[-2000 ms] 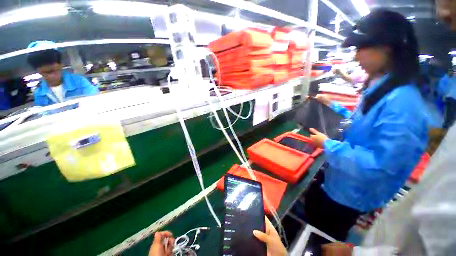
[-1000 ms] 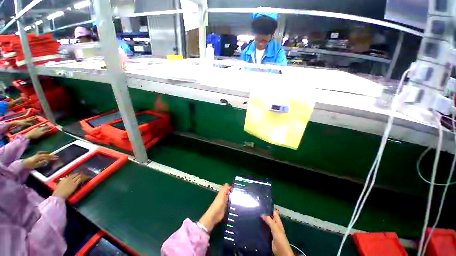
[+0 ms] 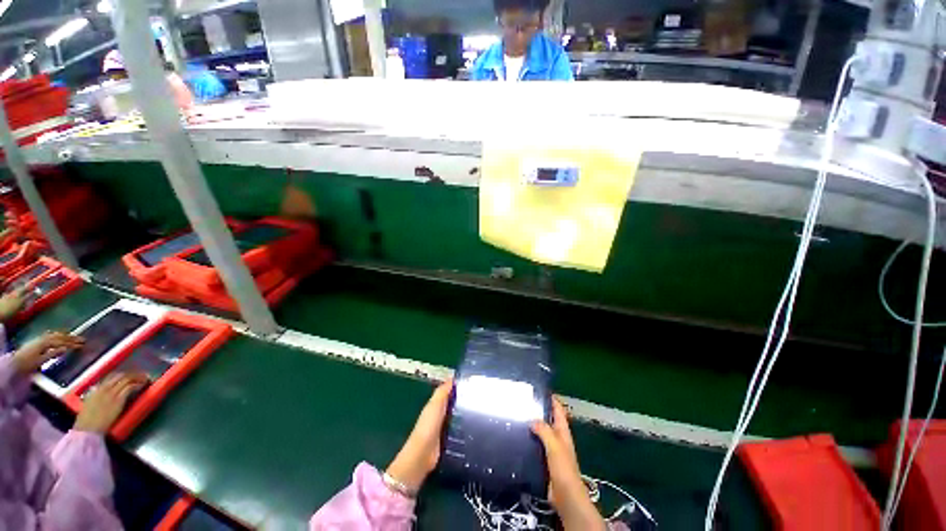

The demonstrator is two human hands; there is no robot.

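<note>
A black tablet [image 3: 496,410] is held upright in front of me, with a bright light reflection across its screen. My left hand [image 3: 427,436] grips its left edge. My right hand [image 3: 561,451] grips its right edge, with the thumb on the face near the edge. White earphones [image 3: 508,514] lie in a tangle on the dark green surface just below the tablet, partly hidden by it and by my right hand.
Red trays [image 3: 804,482] lie at the lower right by hanging white cables [image 3: 785,311]. A metal post [image 3: 197,197] and stacked red trays [image 3: 244,272] stand left. A neighbour's hands touch a white tray [image 3: 62,386] and a red tray [image 3: 207,337]. A yellow sheet [image 3: 550,223] hangs ahead.
My left hand has left the earphones and joined my right hand on the tablet. The view has swung left from the person in blue. Since the last earlier frame, the earphones show below the tablet.
</note>
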